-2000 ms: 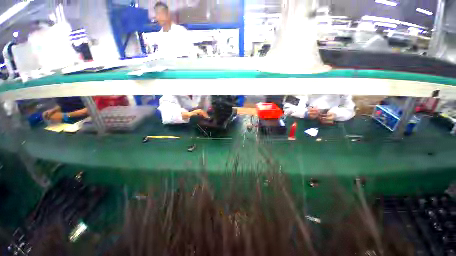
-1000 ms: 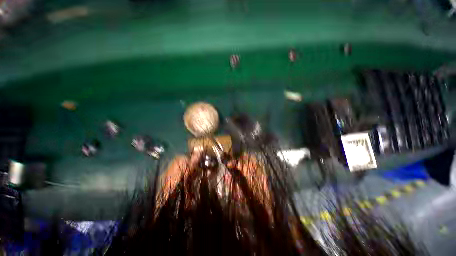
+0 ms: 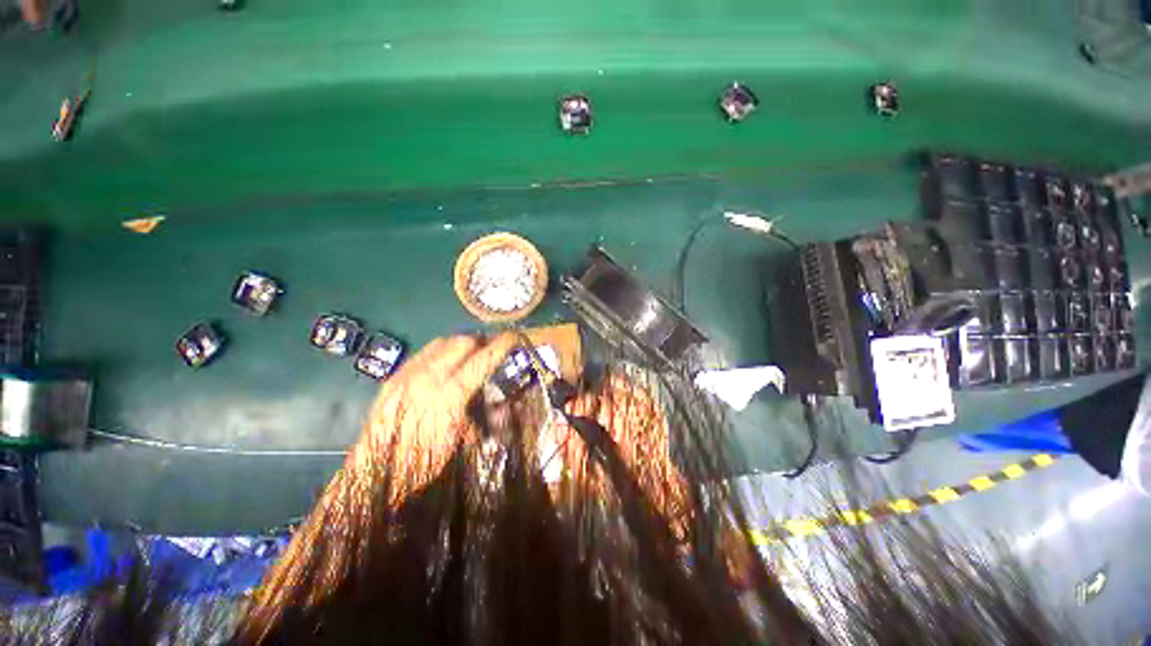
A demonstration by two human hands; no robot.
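Observation:
An electronic unit point(image 3: 515, 371), a small black shell with shiny insides, sits on the tan fixture point(image 3: 563, 341) at bottom centre. My left hand point(image 3: 423, 398) is at its left, fingertips curled beside the unit. Hair and fingers hide whatever it grips. My right hand point(image 3: 641, 423) is at the right of the fixture, largely covered by hanging hair. It is closed around a dark thin tool, apparently the soldering iron point(image 3: 559, 394), whose front end is by the unit. A thin pale solder wire point(image 3: 227, 447) runs from the left edge towards my left hand.
Several loose units point(image 3: 336, 333) lie left on the mat. A round tip cleaner point(image 3: 501, 276) is behind the fixture. A tilted black fan point(image 3: 634, 307), white tissue point(image 3: 742, 385), black ridged box point(image 3: 820, 316) and gridded tray point(image 3: 1035, 271) stand right. Three units lie on the belt point(image 3: 417, 139).
The view has dropped from the line opposite to the bench, then sharpened. Since one second ago, both hands have stayed at the fixture, and the unit and tip cleaner show more clearly.

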